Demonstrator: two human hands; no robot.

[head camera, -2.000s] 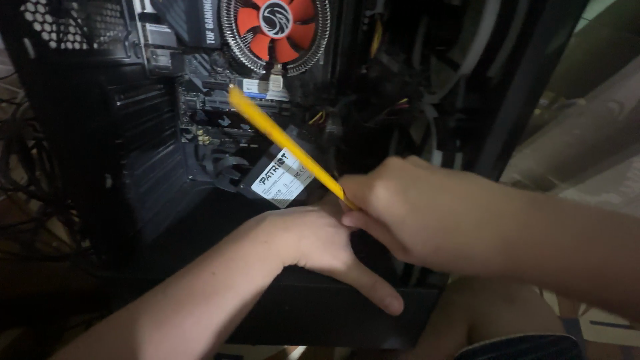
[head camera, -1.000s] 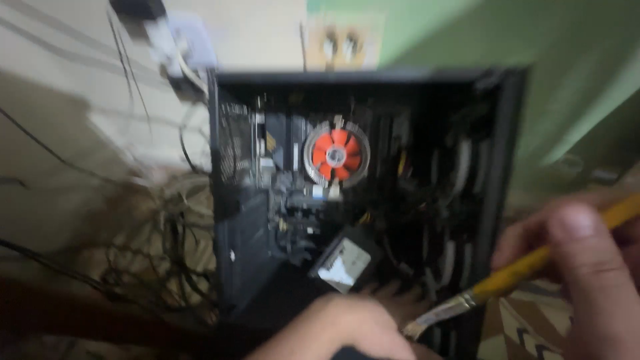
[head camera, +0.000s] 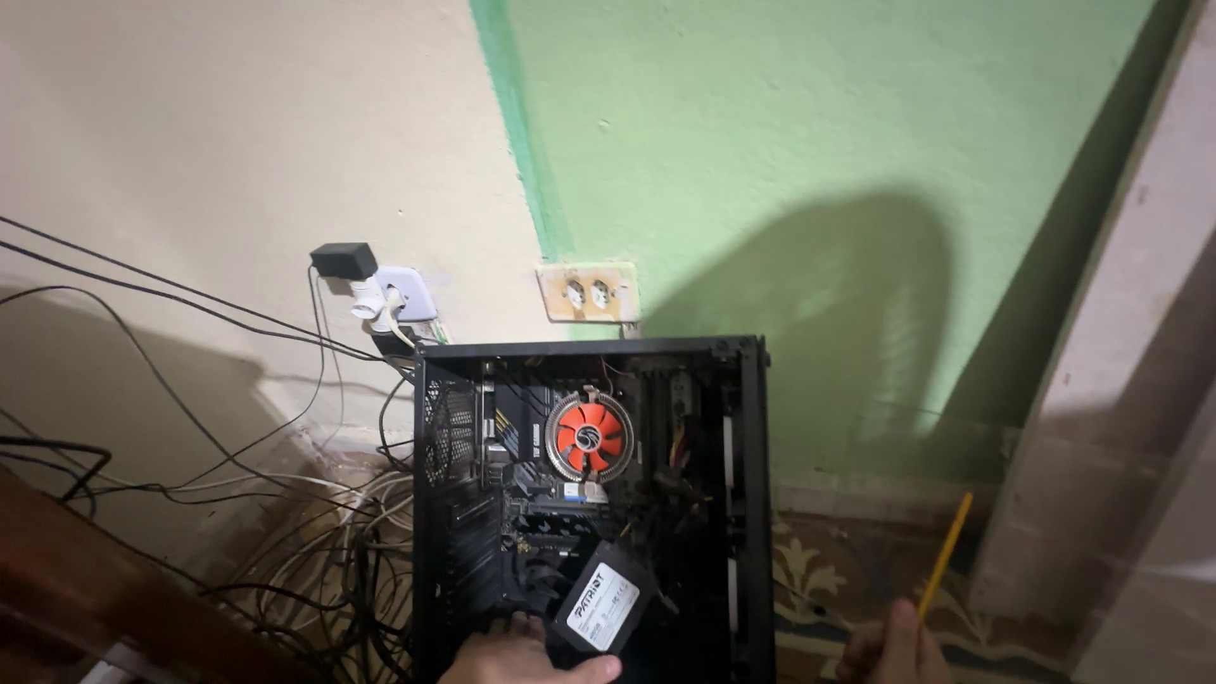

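Observation:
An open black computer case (head camera: 591, 350) stands against the wall, its inside facing me. A CPU cooler with a red fan (head camera: 589, 437) sits on the motherboard (head camera: 522, 423). Lower down, a Patriot solid-state drive (head camera: 601, 598) lies tilted, its white label showing. My left hand (head camera: 527, 655) is at the bottom of the case, just below and left of the drive, thumb near its lower edge; whether it touches the drive I cannot tell. To the right of the case, my right hand (head camera: 898, 651) holds a yellow-handled brush (head camera: 945, 554), whose bristles are hidden.
Tangled cables (head camera: 351, 541) lie on the floor left of the case. Adapters (head camera: 344, 259) are plugged into a white wall outlet (head camera: 410, 293); a second outlet (head camera: 589, 293) is above the case. A pale panel (head camera: 1092, 380) leans at right, and wooden furniture (head camera: 114, 589) is at lower left.
The view has pulled back and tilted up. My right hand, over the case with the brush two seconds ago, is now outside it to the right. My left hand remains low at the case.

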